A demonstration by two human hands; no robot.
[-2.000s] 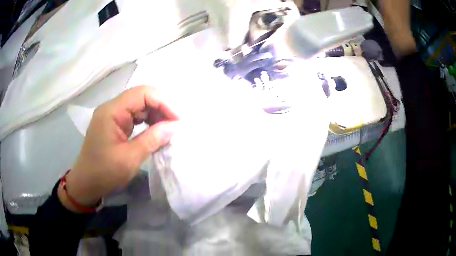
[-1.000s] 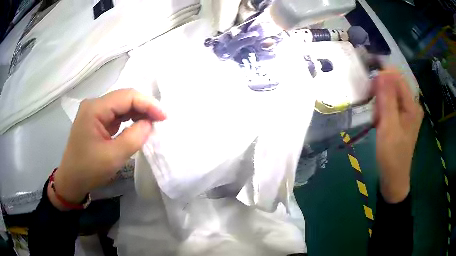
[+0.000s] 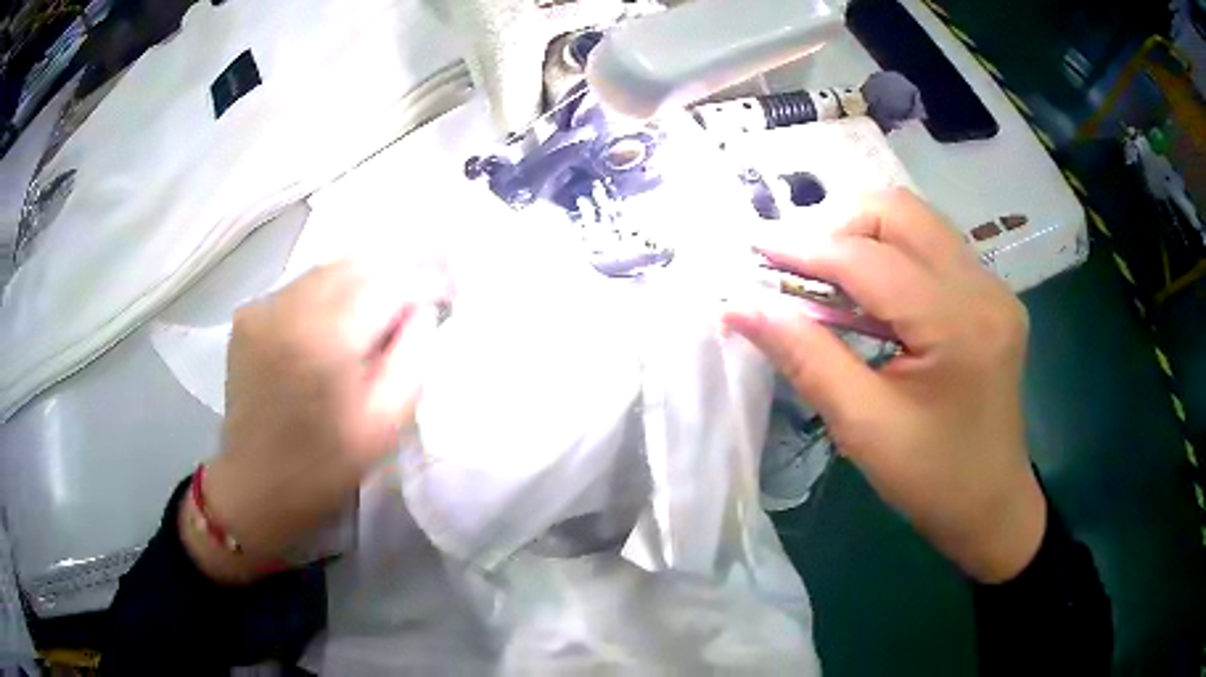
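Note:
The white garment piece (image 3: 529,437) hangs from the machine table toward the lap, its upper part washed out by glare. My left hand (image 3: 318,384), blurred, pinches its left edge. My right hand (image 3: 913,384) holds a thin reddish tool (image 3: 846,318), probably tweezers, mostly hidden by the fingers. Its fingertips are at the cloth's right side; whether they grip the cloth is unclear. The presser foot and needle area (image 3: 615,232) of the sewing machine (image 3: 516,46) is just beyond the cloth, under bright light.
A labelled white garment (image 3: 146,172) with a black label (image 3: 236,83) lies on the left of the pale table (image 3: 93,463). A pale rounded bar (image 3: 714,53) crosses above the needle area. A black phone (image 3: 919,66) lies behind right. Green floor (image 3: 1137,463) shows at right.
My right hand came in from the far right, took up the thin reddish tool from the table's right edge and moved left to the cloth. My left hand stayed at the cloth's left edge.

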